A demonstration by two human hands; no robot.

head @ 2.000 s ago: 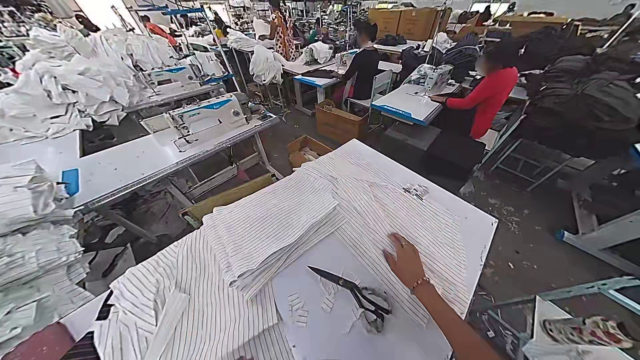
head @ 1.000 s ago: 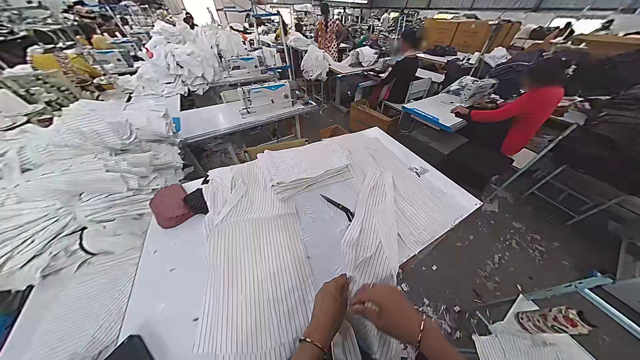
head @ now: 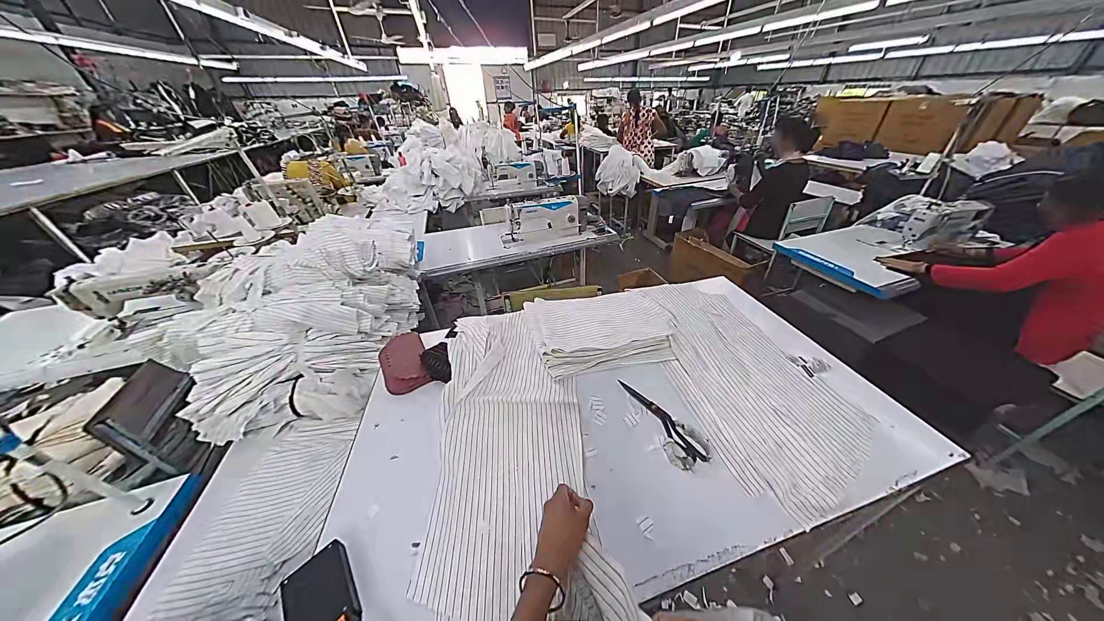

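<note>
My left hand [head: 565, 526], with a bangle at the wrist, is closed on a white striped fabric piece [head: 604, 580] near the table's front edge. Under and left of it lies a long striped panel [head: 509, 448]. A sliver at the bottom edge may be my right hand; what it holds is hidden. Black-handled scissors [head: 664, 421] lie with open handles on the white table [head: 742, 539], among small fabric scraps [head: 597, 410]. Behind them is a folded stack of striped fabric [head: 604, 332]. Another striped panel [head: 768, 414] spreads to the right.
A dark red pincushion-like object [head: 404, 364] sits at the table's left edge, and a black phone [head: 321, 586] at front left. Heaped striped pieces [head: 302, 319] stand beyond. A sewing machine [head: 545, 220] is ahead; a person in red [head: 1035, 276] works at the right.
The hands were together on the fabric one second ago; my left hand is now further left, and my right has dropped to or past the bottom edge. The view has tilted up.
</note>
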